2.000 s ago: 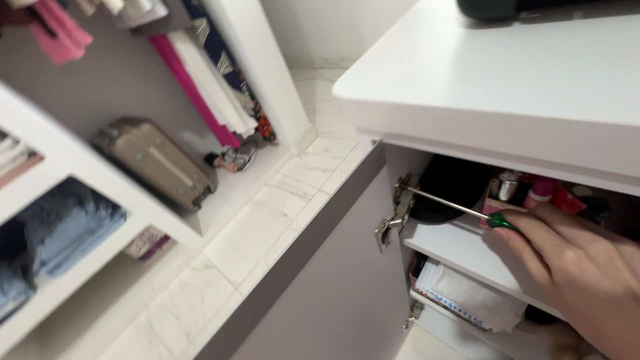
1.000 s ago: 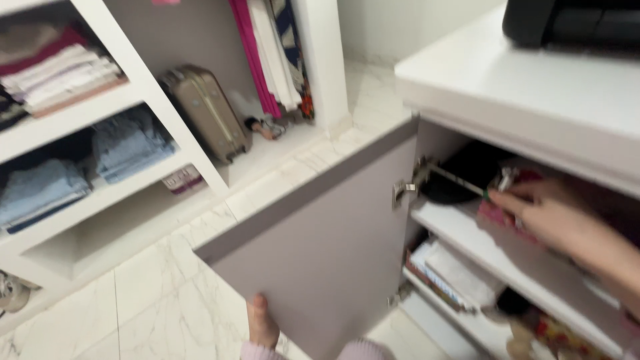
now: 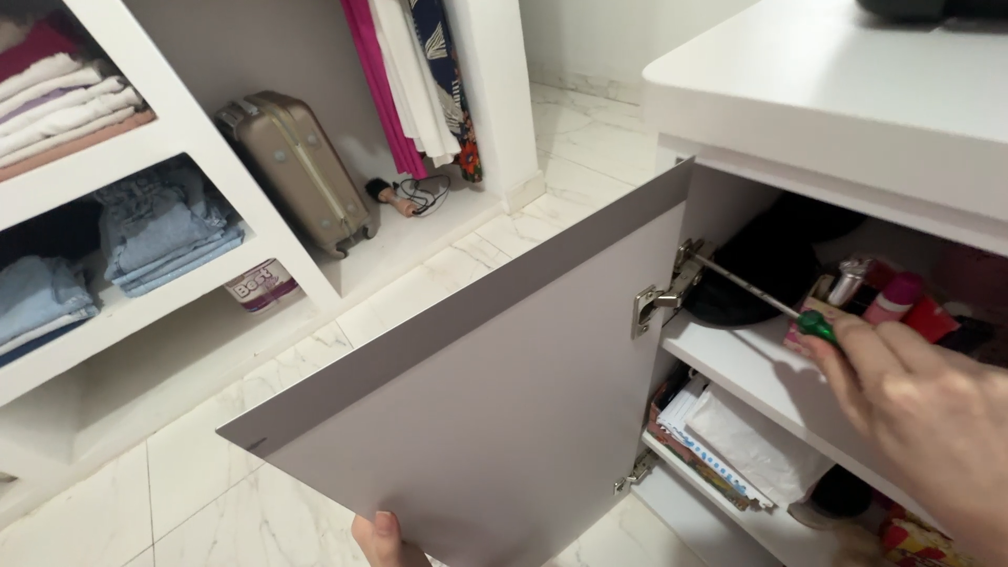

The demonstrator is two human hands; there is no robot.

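Observation:
My right hand [image 3: 906, 386] grips the green handle of a screwdriver [image 3: 756, 295]. The shaft points left, and its tip is at the upper metal cabinet hinge [image 3: 665, 295], on the side fixed inside the cabinet. The cabinet door [image 3: 472, 394] stands open; at its bottom edge my left hand [image 3: 386, 539] holds it, thumb on the inner face and the other fingers mostly hidden. Lower down, a second hinge [image 3: 636, 472] joins door and cabinet. Behind the screwdriver lies a black cloth item [image 3: 748, 268] on the upper shelf, beside a box of cosmetics [image 3: 811, 315].
The white countertop [image 3: 827, 94] overhangs the cabinet. Papers and notebooks [image 3: 709, 441] fill part of the lower shelf. Across the marble-look floor [image 3: 307, 457], an open closet holds a suitcase [image 3: 303, 173], folded jeans [image 3: 161, 228], hanging clothes [image 3: 405, 87] and a corded hairbrush [image 3: 394, 197].
My left hand, not visible two seconds ago, now holds the door's bottom edge. My right hand stays on the screwdriver at the upper hinge. The view has shifted.

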